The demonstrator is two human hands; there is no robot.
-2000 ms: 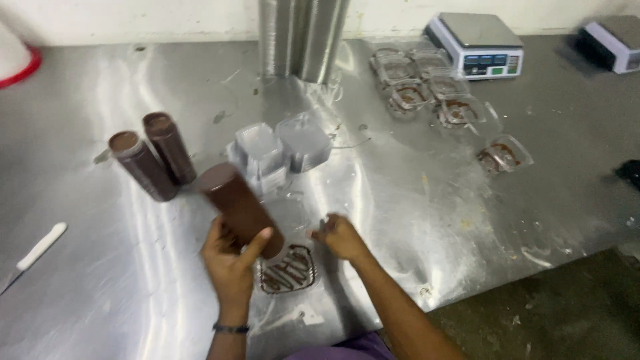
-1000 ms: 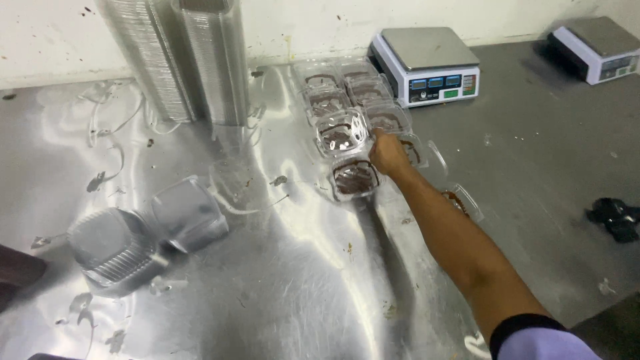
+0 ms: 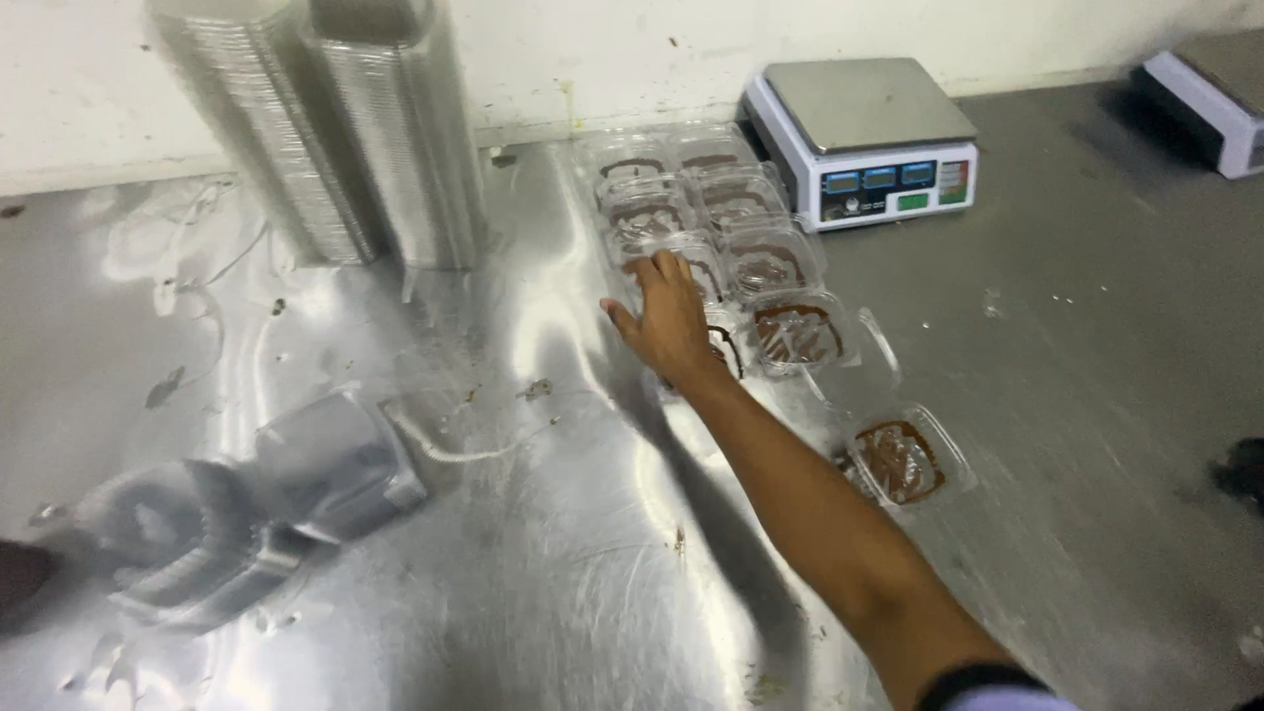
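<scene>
My right hand (image 3: 673,326), fingers spread, reaches over the front left of a group of clear plastic containers that hold brown sauce. Its fingertips are at one container (image 3: 703,276); whether they touch it I cannot tell. Another container (image 3: 729,348) lies partly hidden under the hand. Just right of it is a container with brown sauce (image 3: 796,334), and a separate one (image 3: 901,460) lies nearer, beside my forearm. My left hand is out of view. The blurred end of a dark brown object (image 3: 25,585) shows at the left edge.
Two tall stacks of clear containers (image 3: 395,148) stand by the wall. A digital scale (image 3: 869,118) is behind the group, with a second scale (image 3: 1215,99) at far right. Stacked clear plastic pieces (image 3: 331,464) lie left on the steel table (image 3: 553,592). A black object (image 3: 1240,472) is at right.
My right hand, closed at the front of the group a second ago, now has its fingers spread. Two seconds ago my left hand held a brown cylinder over a container. The view has swung right.
</scene>
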